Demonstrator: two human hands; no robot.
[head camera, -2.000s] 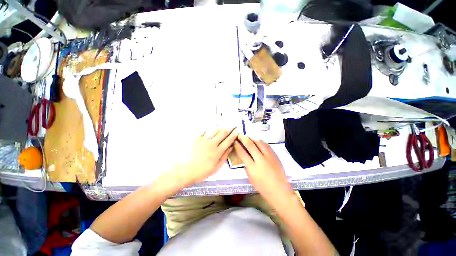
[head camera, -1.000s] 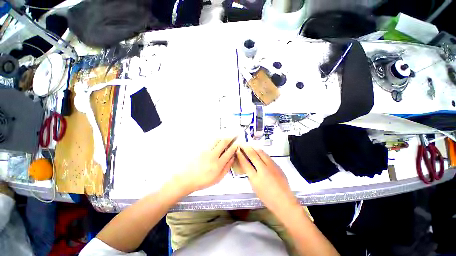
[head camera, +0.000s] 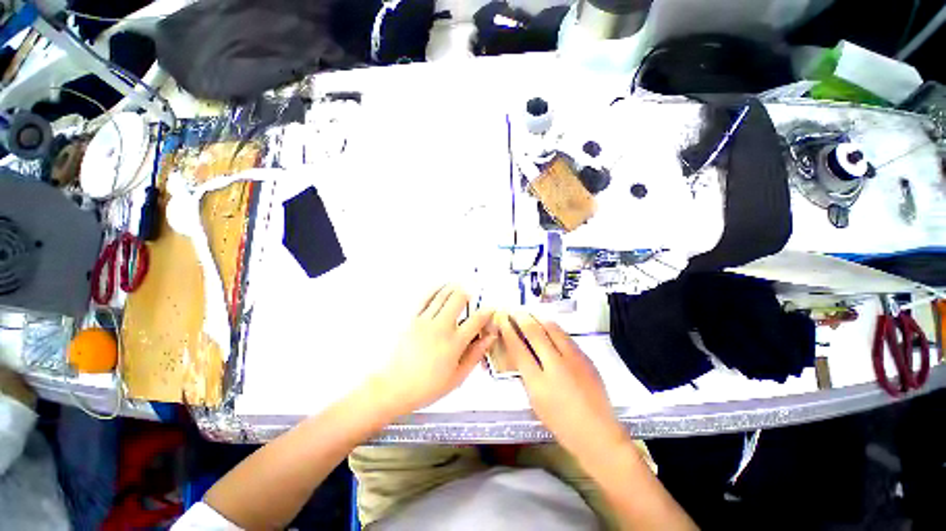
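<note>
My left hand (head camera: 441, 347) and my right hand (head camera: 545, 363) meet on the white table just in front of the needle area. Both press on a small tan card (head camera: 503, 361), partly hidden under the fingers, with a thin dark edge showing around it. The presser foot (head camera: 555, 285) is just beyond my right fingertips. A single black cut piece (head camera: 313, 231) lies flat at the left. Stacked black pieces (head camera: 659, 337) lie right of the needle.
The white machine head (head camera: 654, 223) bears a tan patch (head camera: 563, 193) and a black cloth strip (head camera: 762, 197). Red scissors (head camera: 900, 347) lie right, another red pair (head camera: 120, 268) left. A brown board (head camera: 171, 332) carries a white strip (head camera: 213, 275); an orange ball (head camera: 92, 351) is beside it.
The whole view has shifted, so the table sits lower in the picture. My left hand has moved slightly back from the needle, its fingers spread a little more. The card stays under my hands.
</note>
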